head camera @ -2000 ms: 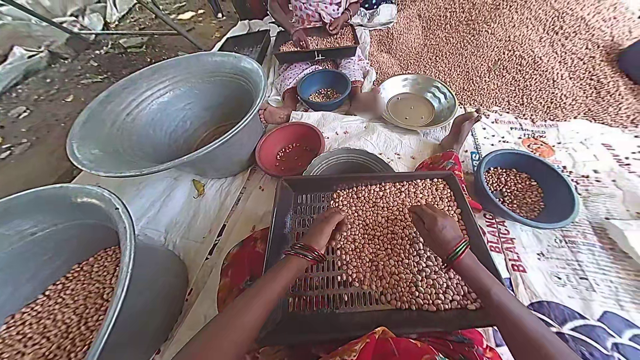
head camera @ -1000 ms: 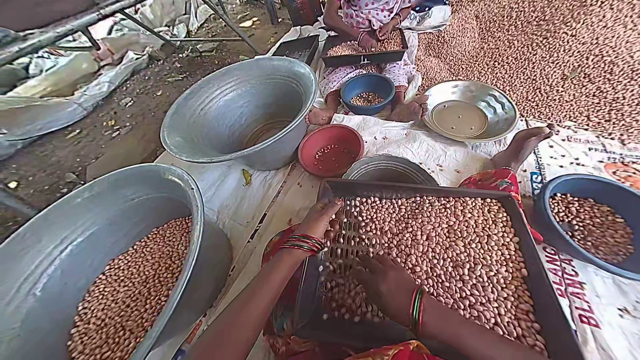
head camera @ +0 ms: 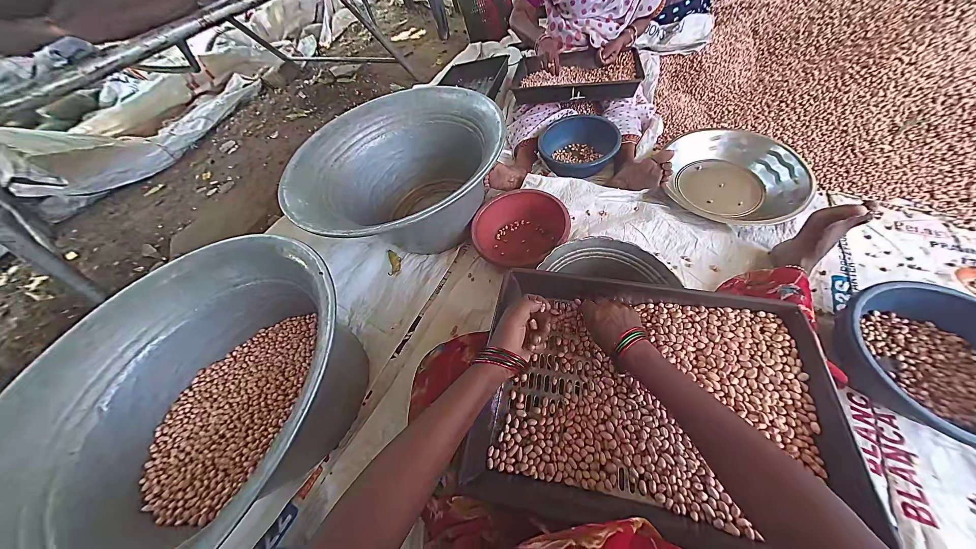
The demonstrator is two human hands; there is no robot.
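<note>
A dark slotted tray (head camera: 837,427) full of shelled nuts or beans (head camera: 732,366) rests over my lap, some slots showing at its left. Near its far left corner is my left hand (head camera: 523,326), fingers curled; whether it holds a nut cannot be told. Just right of it, my right hand (head camera: 610,324) reaches down among the nuts by the far edge, its fingertips mostly hidden. Both wrists wear bangles.
At left stand a large metal tub (head camera: 328,305) partly filled with nuts and another metal tub (head camera: 389,168). Around the tray are a red bowl (head camera: 521,227), a steel basin (head camera: 740,175) and a blue basin (head camera: 915,351). Another person sits opposite with a tray (head camera: 577,93).
My right hand has moved from the tray's middle to its far edge, beside my left hand. Nuts now cover much of the slotted left part that showed bare two seconds ago. The view has shifted left.
</note>
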